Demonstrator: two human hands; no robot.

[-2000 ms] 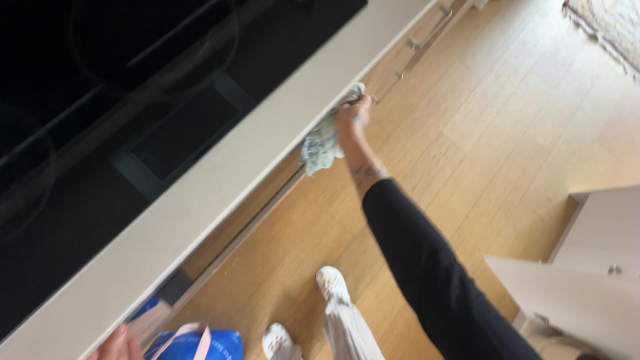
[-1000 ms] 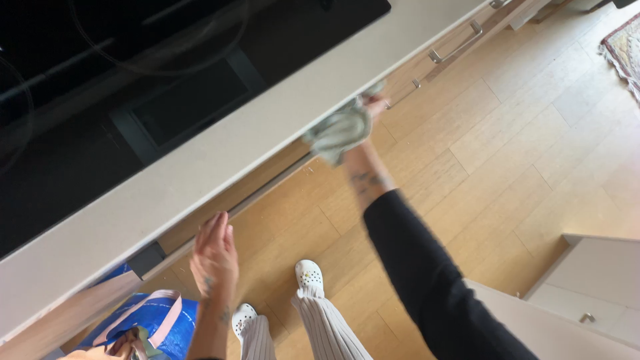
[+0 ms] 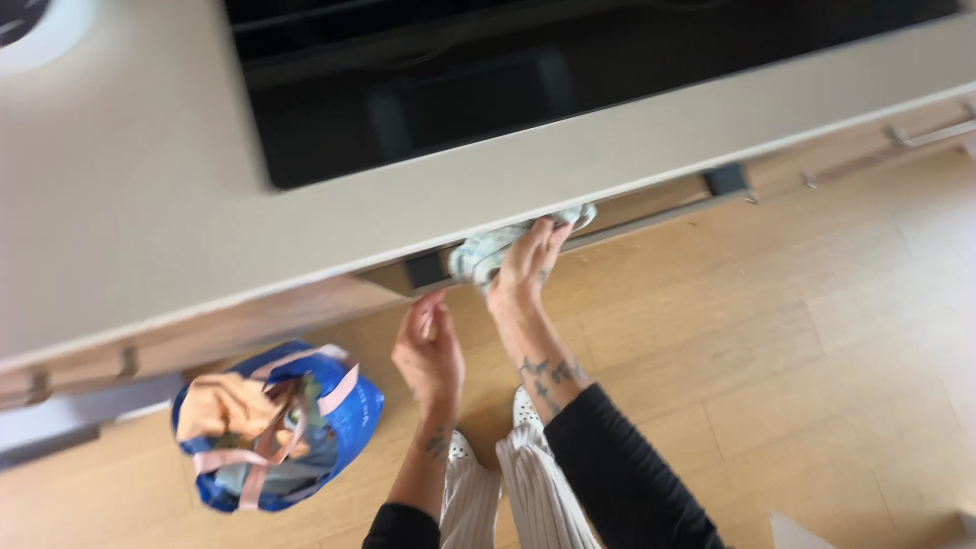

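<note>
My right hand (image 3: 530,263) holds a crumpled pale green cloth (image 3: 480,255) against a partly open drawer or panel front (image 3: 648,221) under the countertop edge. Part of the cloth is hidden by my fingers and the counter. Left of it, my left hand (image 3: 431,351) is near the left end of that front, its fingers bent and close together; its fingertips are at or just below the edge, and whether they touch it I cannot tell. It holds nothing that I can see.
A black glass cooktop (image 3: 488,99) is set in the pale countertop (image 3: 152,213). A blue bag (image 3: 354,412) with pink handles, filled with fabric items, stands on the wooden floor (image 3: 762,351) at the left. Metal drawer handles (image 3: 938,136) stick out at the right. My feet are below my hands.
My right hand has moved left along the front with the cloth. My left hand has come close beside it. The view has swung left, showing more of the blue bag.
</note>
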